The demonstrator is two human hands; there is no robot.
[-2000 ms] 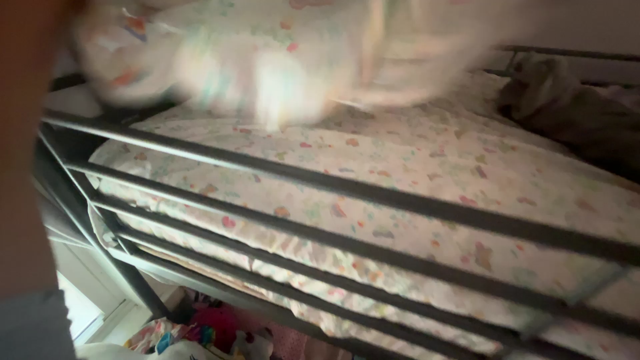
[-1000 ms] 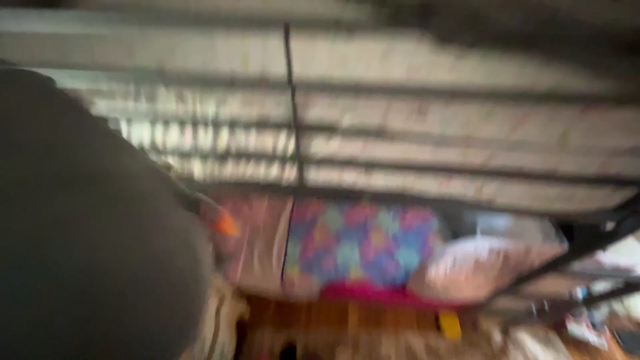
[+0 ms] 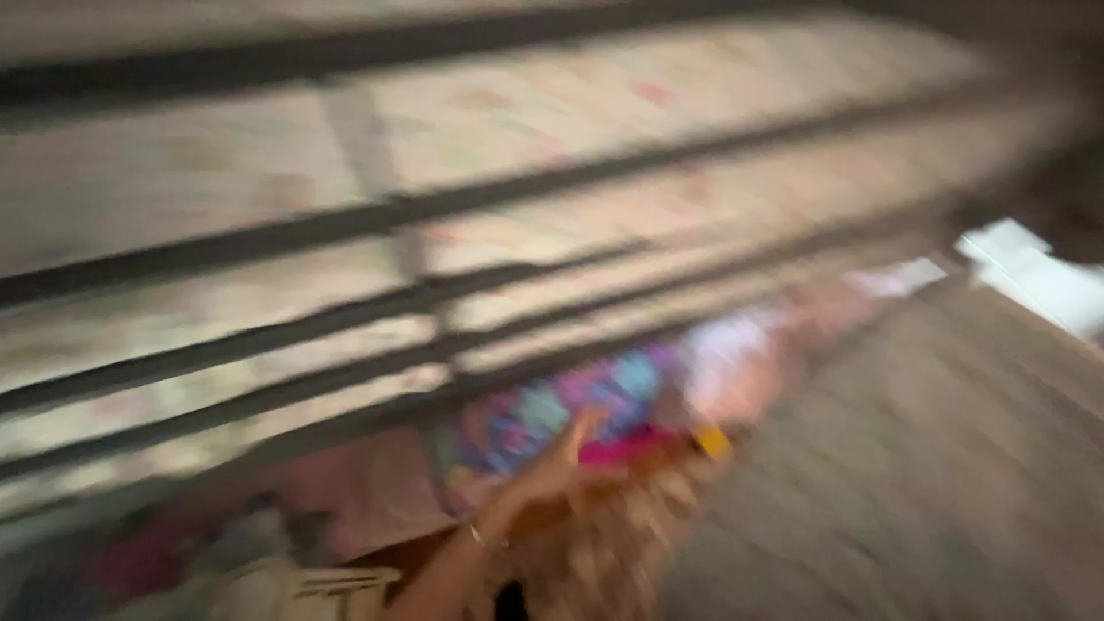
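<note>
One bare forearm with a thin bracelet reaches up from the bottom middle of the blurred head view. It ends in a hand (image 3: 565, 453), which appears to be my right hand, with some fingers apart and nothing visible in it. The hand is in front of the lower bunk's multicoloured bedding (image 3: 552, 405), below the metal guard rails (image 3: 345, 226) of the upper bunk. Behind those rails lies a pale mattress cover (image 3: 535, 103) with small coloured patterns. My left hand is not in view.
On the lower level are pink fabric (image 3: 366, 492) and a white and pink bundle (image 3: 733, 362). A yellow object (image 3: 713, 442) is near the bed edge. A cream slatted object (image 3: 345, 586) is at the bottom, a fluffy brown rug (image 3: 604, 552) beside it, and white objects (image 3: 1035, 276) at the right.
The view has swung strongly along the bunk bed. A forearm and hand now show at the bottom middle; the large dark shape at the left one second ago is out of view.
</note>
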